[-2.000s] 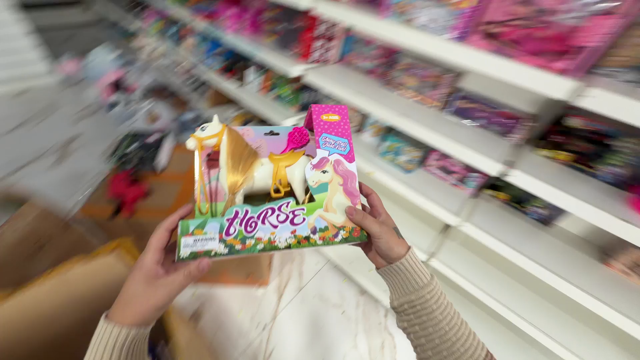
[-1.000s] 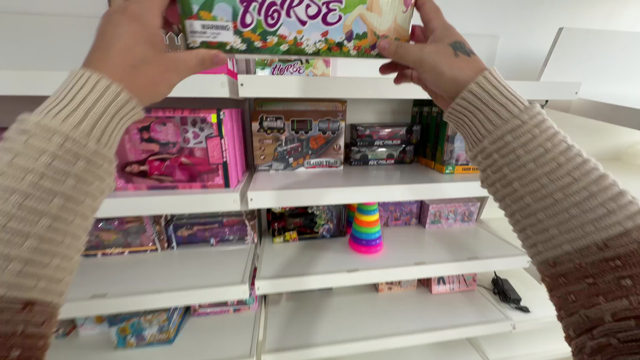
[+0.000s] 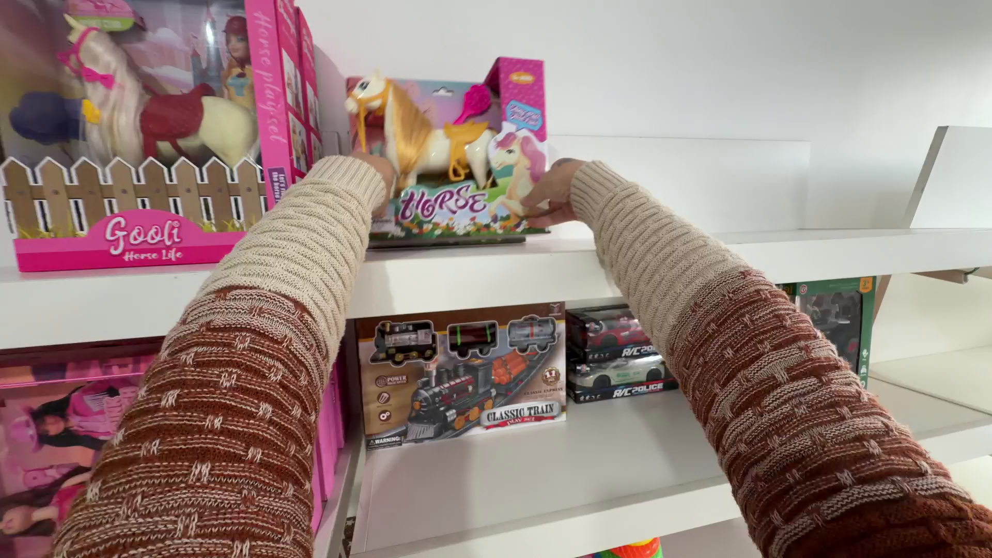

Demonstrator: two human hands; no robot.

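A toy horse box point(image 3: 449, 174) with a pink side panel stands upright at the front of the upper white shelf point(image 3: 480, 271). Inside it show a white horse with a golden mane, a yellow saddle and a pink brush. My left hand point(image 3: 377, 174) grips the box's left side, its fingers mostly hidden behind my sleeve and the box. At the lower right corner of the box is my right hand point(image 3: 556, 192), with its thumb and fingers on the edge. Part of another package shows just behind the box's lower edge.
Left of my hands stands a large pink horse playset box point(image 3: 139, 244). On the shelf below are a classic train box point(image 3: 465, 380), two stacked toy police car boxes point(image 3: 620, 372) and a green toy box point(image 3: 841, 310). A white panel point(image 3: 949, 178) leans at the right.
The horse box, earlier held out over the aisle and then raised in front of the shelves, is now at the upper shelf in both my hands. The view has moved closer to the shelves.
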